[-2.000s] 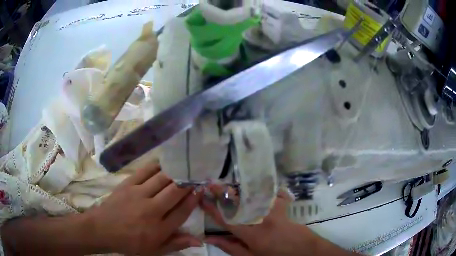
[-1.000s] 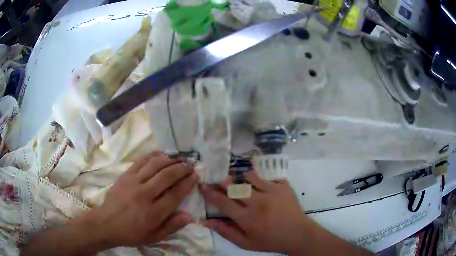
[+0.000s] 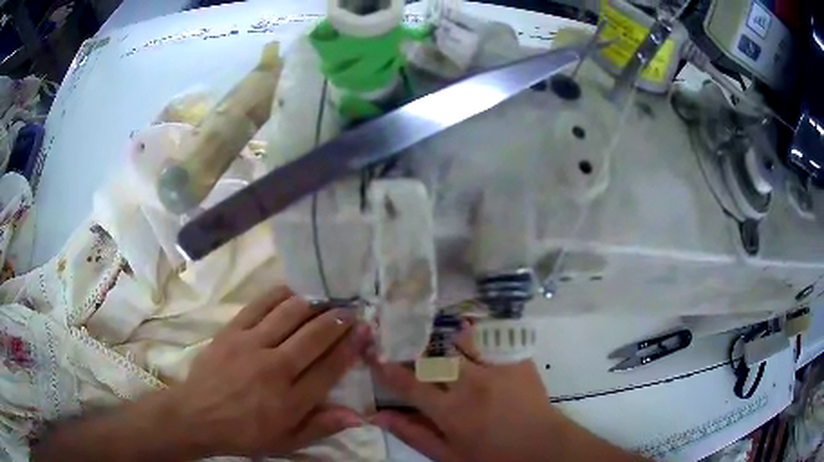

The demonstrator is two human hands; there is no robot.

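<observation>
A cream garment piece (image 3: 135, 334) with small flowers and lace-like trim lies in folds on the left and runs under my left hand. My left hand (image 3: 280, 370) lies flat on the cloth, fingertips at the left end of the sewing machine head (image 3: 488, 198). My right hand (image 3: 479, 397) lies beside it at the cloth's right edge, its fingertips partly hidden behind the machine parts. The fingertips of both hands nearly meet below the head. The needle and presser foot are hidden or too blurred to tell.
A long shiny metal bar (image 3: 379, 144) crosses above the head. A green-wrapped thread cone (image 3: 361, 63) stands behind it. A beige cloth-wrapped roll (image 3: 221, 135) is at left. Thread snips (image 3: 650, 349) and black looped scissors (image 3: 748, 356) lie right of my right hand.
The camera view has shifted, so the machine head and bar appear moved. Both hands stay on the cloth in nearly the same pose below the head.
</observation>
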